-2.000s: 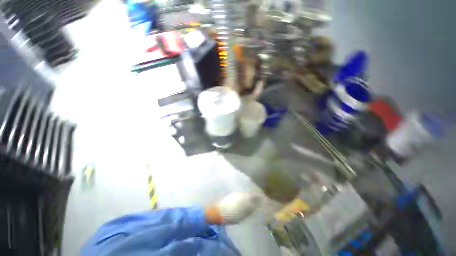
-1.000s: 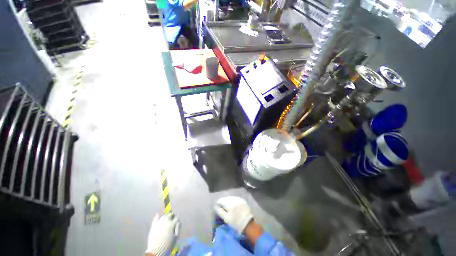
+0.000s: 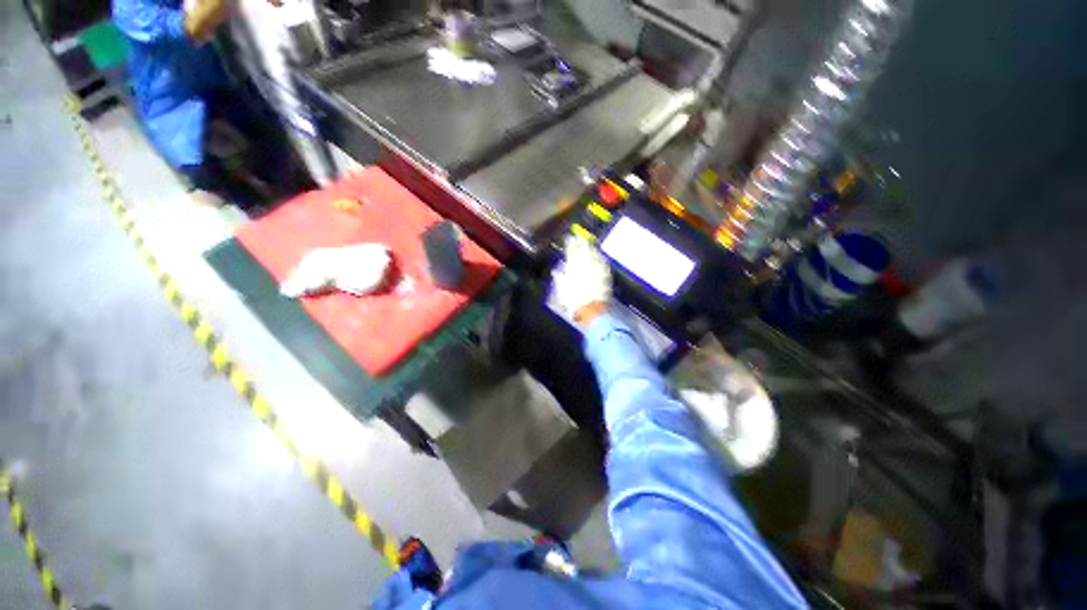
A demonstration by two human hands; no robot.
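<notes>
My right hand (image 3: 581,281), in a white knit glove, is stretched forward at the black control panel (image 3: 703,286). It lies over the panel's left part, by the yellow buttons and left of the lit white screen (image 3: 647,256). A red button (image 3: 610,193) shows just beyond it. The fingers are blurred, and I cannot tell whether they touch a button. My left hand is out of the picture.
The red-topped bench (image 3: 379,319) with a green edge holds a crumpled white cloth (image 3: 341,269) and a dark grey cup-like part (image 3: 443,254). A grey metal machine table (image 3: 417,105) lies beyond. A person in blue (image 3: 161,72) is at upper left. An open white bucket (image 3: 745,417) stands right of my arm.
The view has moved forward to the bench and panel. My right hand has gone from low in front of my body out to the panel. My left hand has left the picture.
</notes>
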